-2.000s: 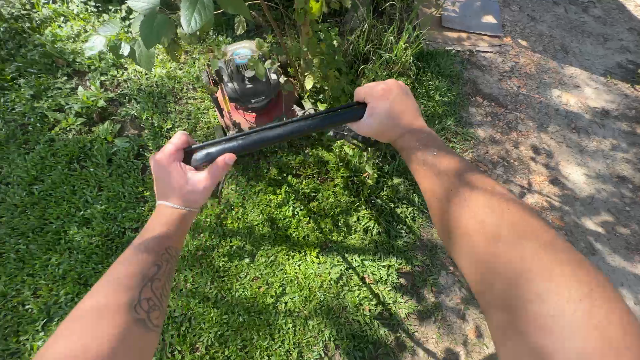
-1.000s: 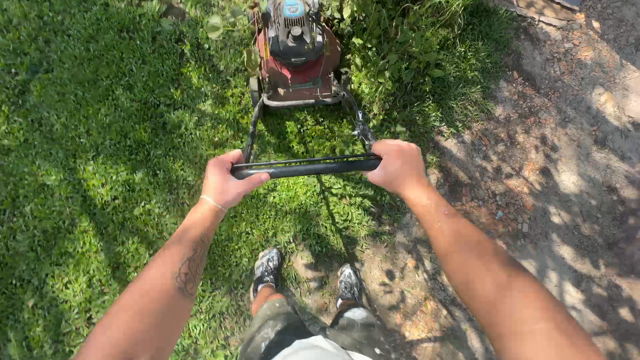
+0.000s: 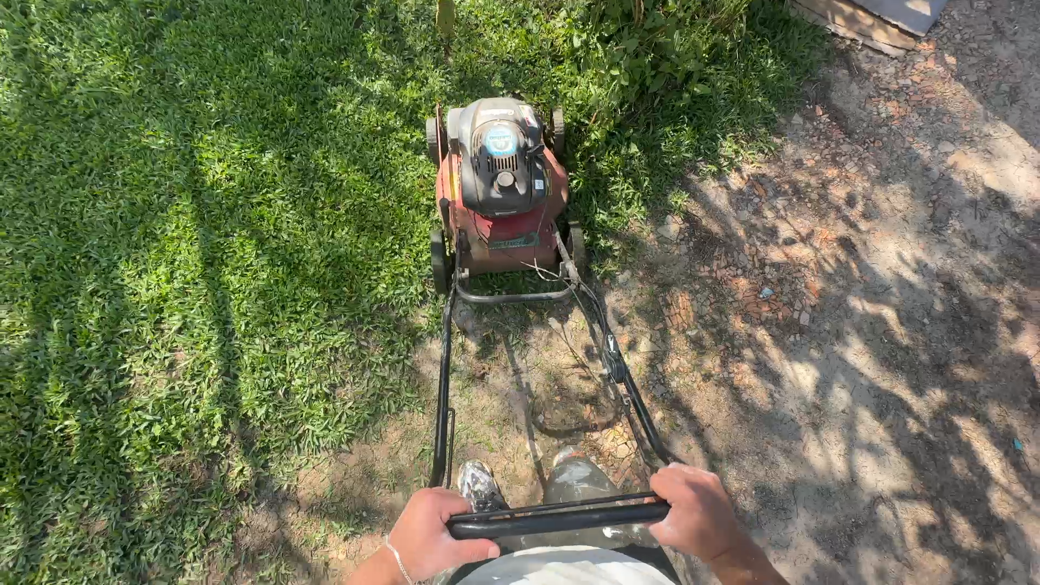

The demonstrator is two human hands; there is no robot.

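Observation:
A red push lawn mower (image 3: 504, 187) with a black and grey engine stands upright in front of me, at the border of grass and bare ground. Its black handlebar (image 3: 561, 520) runs across near my waist. My left hand (image 3: 435, 532), with a thin bracelet at the wrist, grips the left end of the bar. The right end is in my right hand (image 3: 695, 512). A thin bail bar lies just above the handlebar, and a cable runs down the right side tube. Whether the bail is pressed cannot be told.
Grass (image 3: 244, 203) spreads to the left. A leafy bush (image 3: 650, 49) grows just beyond the mower's right side. Dry, stony dirt (image 3: 853, 325) covers the right, with flat boards (image 3: 873, 20) at the top right. My shoe (image 3: 479, 485) is close behind the mower.
The mower has come away from the bush, and its handlebar is now close to my body. Both hands have stayed on the bar. The view has shifted.

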